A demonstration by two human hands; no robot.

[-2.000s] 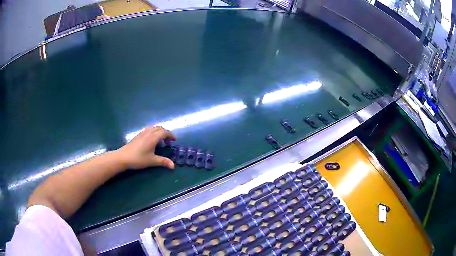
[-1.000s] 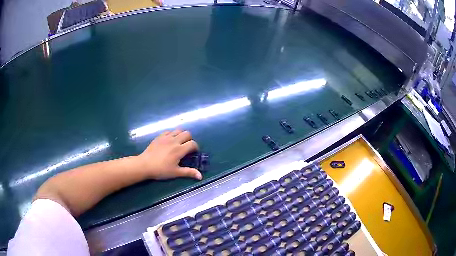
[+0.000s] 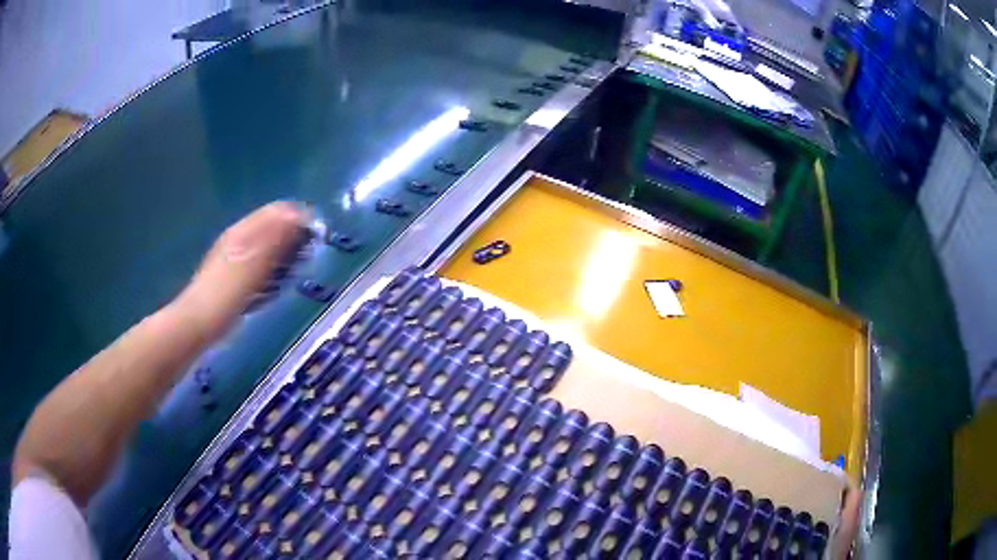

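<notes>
My left hand (image 3: 249, 254) is over the dark green conveyor belt (image 3: 142, 208), blurred, closed around several black parts (image 3: 286, 268) that show under its fingers. Other small dark oval parts lie on the belt, one (image 3: 316, 290) just beside the hand. The packed layer of black parts (image 3: 437, 438) lies in dense rows on a tan cardboard sheet (image 3: 656, 410), front centre. My right hand is not in view.
The yellow board (image 3: 547, 241) holds a single dark oval part (image 3: 492, 253), a white tag (image 3: 664, 298) and a white paper piece (image 3: 782, 421). A metal rail (image 3: 437, 224) edges the belt. A green-framed table (image 3: 722, 120) with papers stands behind.
The view has turned right, showing more of the yellow board and the table. My left hand has moved from the row of parts on the belt towards the loose parts farther along it.
</notes>
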